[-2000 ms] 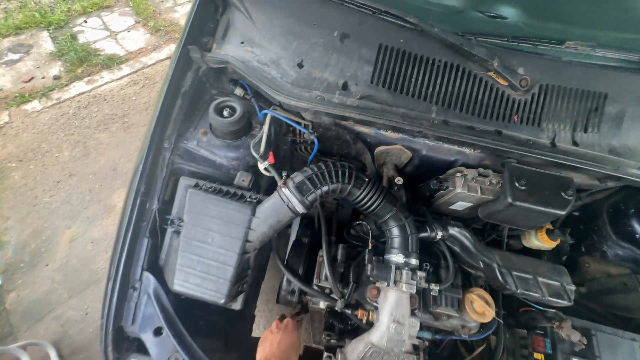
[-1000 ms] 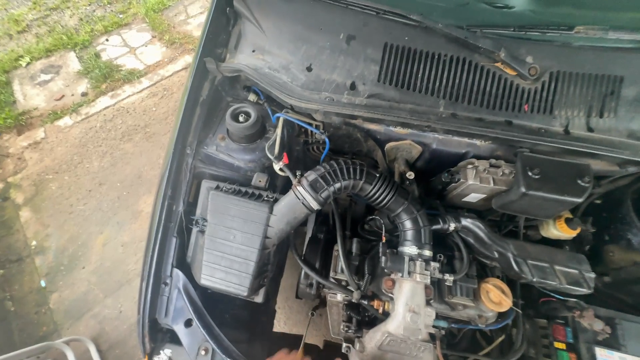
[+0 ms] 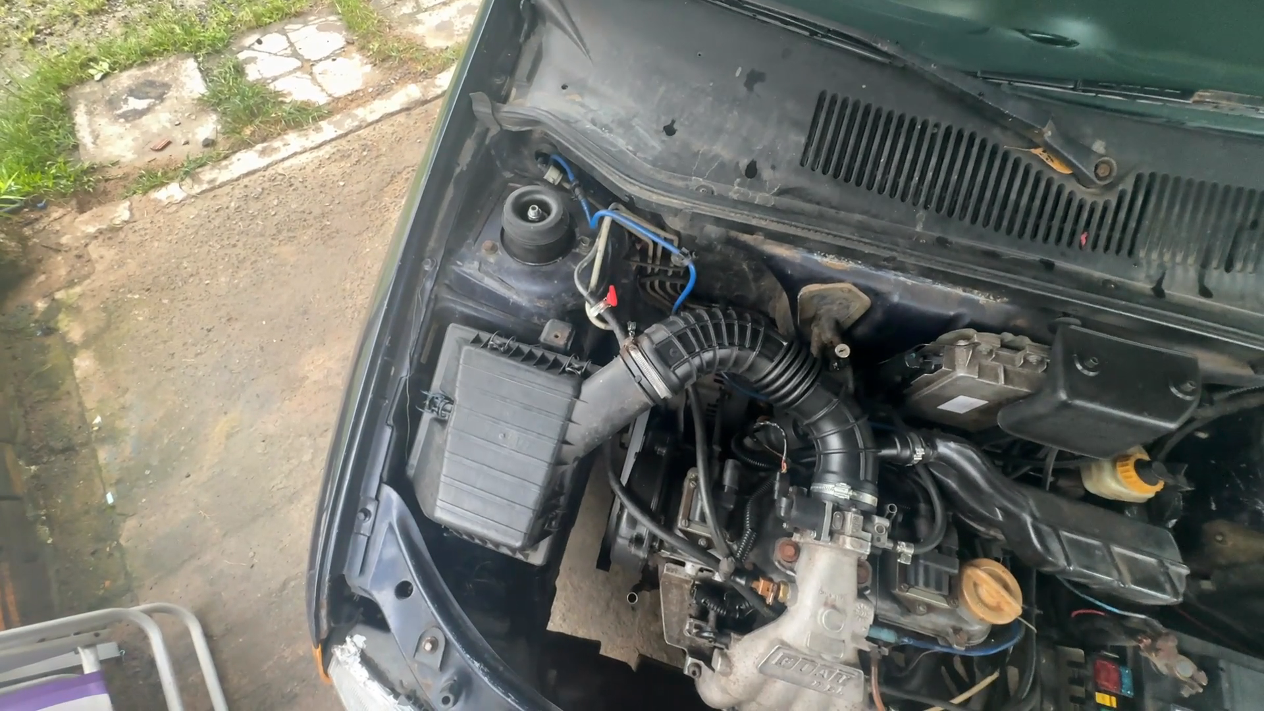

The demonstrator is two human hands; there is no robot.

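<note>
Neither of my hands shows in the head view now. Below me lies an open car engine bay. A black plastic air filter box [image 3: 509,444] sits at its left side, joined to a ribbed black air intake hose [image 3: 750,351] that curves over to the cast metal intake manifold [image 3: 815,632]. Between the filter box and the engine, a flat grey-brown sheet [image 3: 597,602] is visible low down, with the small round end of a metal piece [image 3: 633,597] above it. An orange-yellow oil filler cap [image 3: 990,591] is to the right of the manifold.
A black strut mount [image 3: 536,222] stands near blue tubing [image 3: 642,225]. The car's fender edge [image 3: 380,336] borders concrete ground [image 3: 237,346]. A white metal tube frame [image 3: 163,632] is at lower left. The coolant reservoir [image 3: 1116,476] and slotted cowl [image 3: 938,163] lie right.
A hand at the bottom edge, beside the engine, has gone out of view. One second ago a thin metal tool showed by its fingers. The view has shifted.
</note>
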